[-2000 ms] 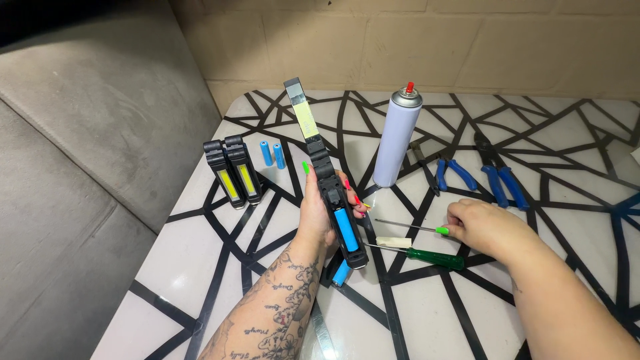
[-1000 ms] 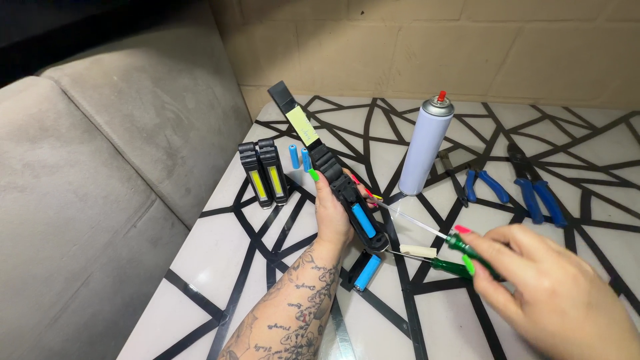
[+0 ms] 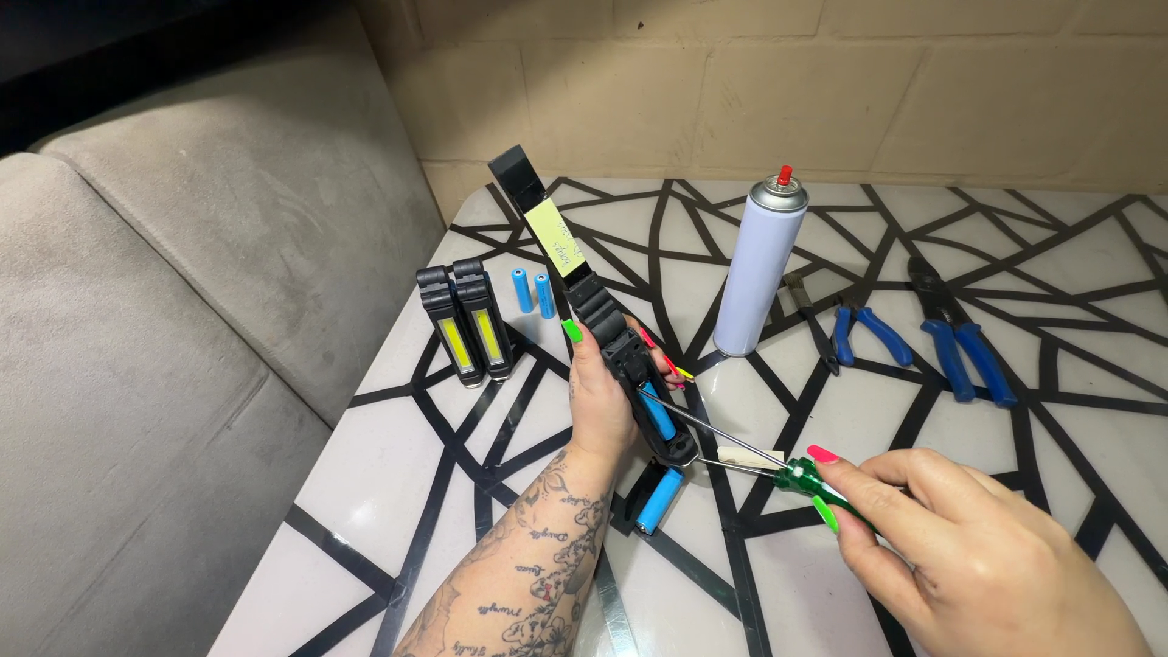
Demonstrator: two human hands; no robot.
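Observation:
My left hand (image 3: 607, 392) holds an unfolded black work light (image 3: 598, 315), tilted, its circuit side with a blue battery cell (image 3: 657, 412) facing up. A pale yellow strip (image 3: 555, 237) with writing shows on its upper section. My right hand (image 3: 967, 538) grips the green handle of a screwdriver (image 3: 803, 476), whose shaft reaches to the work light beside the upper end of the cell. A second metal shaft lies below it, its handle mostly hidden. Under the light's lower end, another blue cell (image 3: 661, 500) rests against a black part on the table.
Two folded black work lights (image 3: 470, 333) stand at the left beside two blue cells (image 3: 532, 294). Behind my hands are a spray can (image 3: 762, 265), a brush (image 3: 810, 319), blue-handled pliers (image 3: 871, 336) and a blue-handled cutting or stripping tool (image 3: 958, 342). A whitish piece (image 3: 750, 456) lies near the screwdriver.
My right hand was resting by a screwdriver near the table two seconds ago; its screwdriver's tip is now at the work light. My left hand still holds the light.

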